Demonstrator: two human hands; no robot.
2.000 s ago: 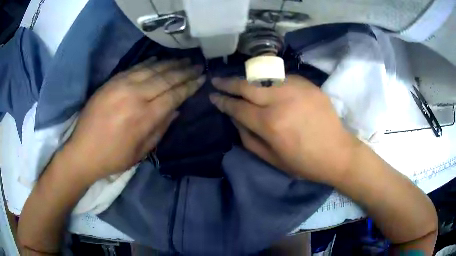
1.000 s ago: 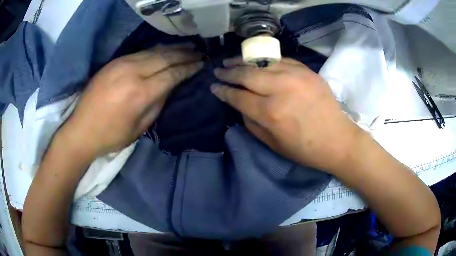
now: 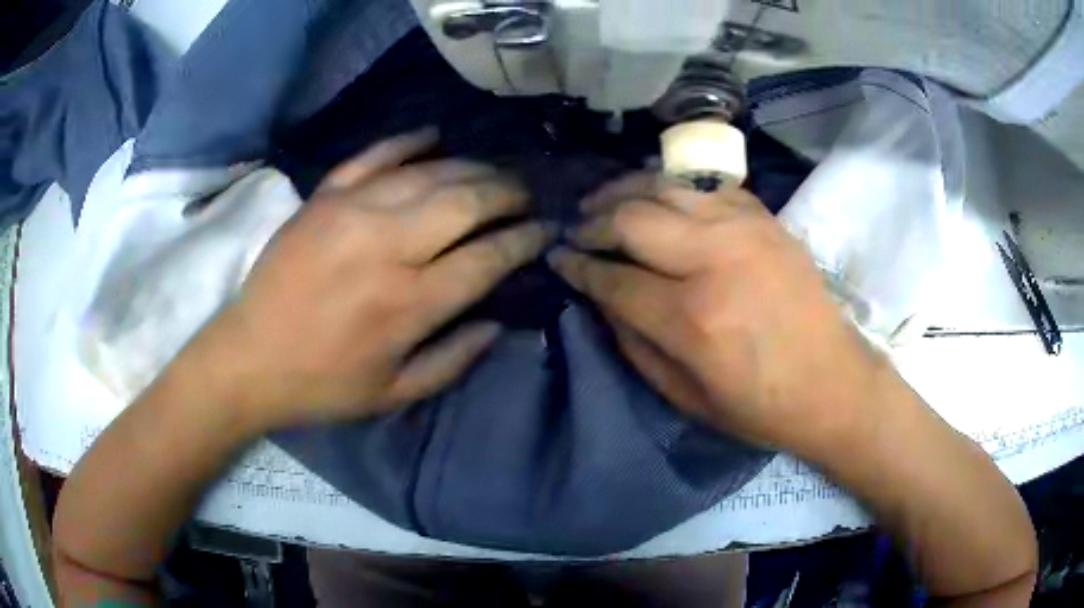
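Blue-grey trousers [image 3: 523,439] lie bunched on the table in front of the sewing machine head [image 3: 618,48]. A navy inner piece [image 3: 523,149] lies at their centre, running under the head. My left hand [image 3: 386,285] lies palm down on the cloth, fingers spread, fingertips on the navy piece. My right hand [image 3: 725,309] lies on the cloth at the right, fingertips bunched near the left ones, partly behind the cream knob [image 3: 703,154]. The needle area is dark and its details cannot be told. White pocket cloth [image 3: 178,261] shows on the left, and more on the right.
Black thread snips [image 3: 1029,291] lie at the right of the machine. A printed ruler [image 3: 820,477] runs along the table's front edge. More blue-grey cloth [image 3: 83,101] spreads at the upper left. A dark gap and metal parts lie below the front edge.
My left hand has moved right and slightly down, its fingers spreading over the navy piece. The navy piece is more covered and the cloth below it more bunched. The view has shifted slightly.
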